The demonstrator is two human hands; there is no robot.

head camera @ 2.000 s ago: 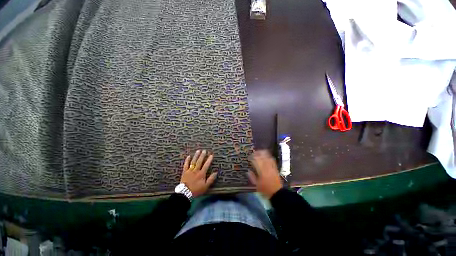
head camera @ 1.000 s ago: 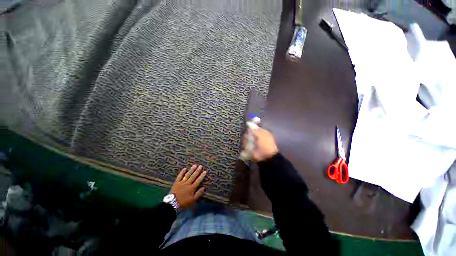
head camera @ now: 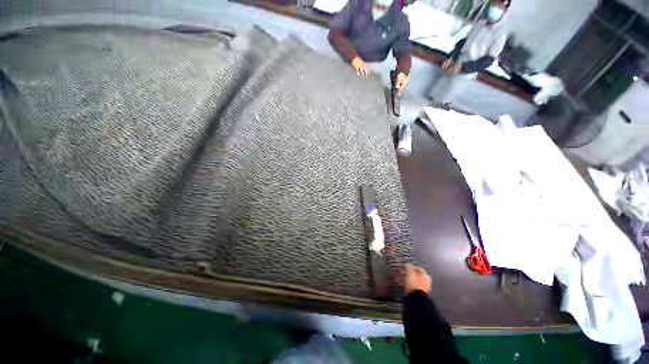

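Observation:
Grey patterned fabric (head camera: 299, 170) covers the left and middle of the dark table (head camera: 441, 185), with a raised fold running across it. A dark bar weight with a white-wrapped middle (head camera: 376, 231) lies on the cloth beside its cut end. My right hand (head camera: 418, 279) is at the near corner of the cut end, just right of the weight; its fingers are bent, and I cannot tell if they hold the cloth. My left hand is not in view. Red-handled shears (head camera: 478, 260) lie on the bare table.
Large crumpled white sheets (head camera: 526, 192) lie on the right of the table. A person (head camera: 370, 35) across the table has one hand on the cloth and one at a dark bar (head camera: 396, 96). A small block (head camera: 404, 139) lies near that bar. Another person (head camera: 480, 46) stands behind.
My right hand lifted the dark weight, set it on the cloth and let it go, then moved to the near corner. My left hand left the view. The view has swung up, showing two people.

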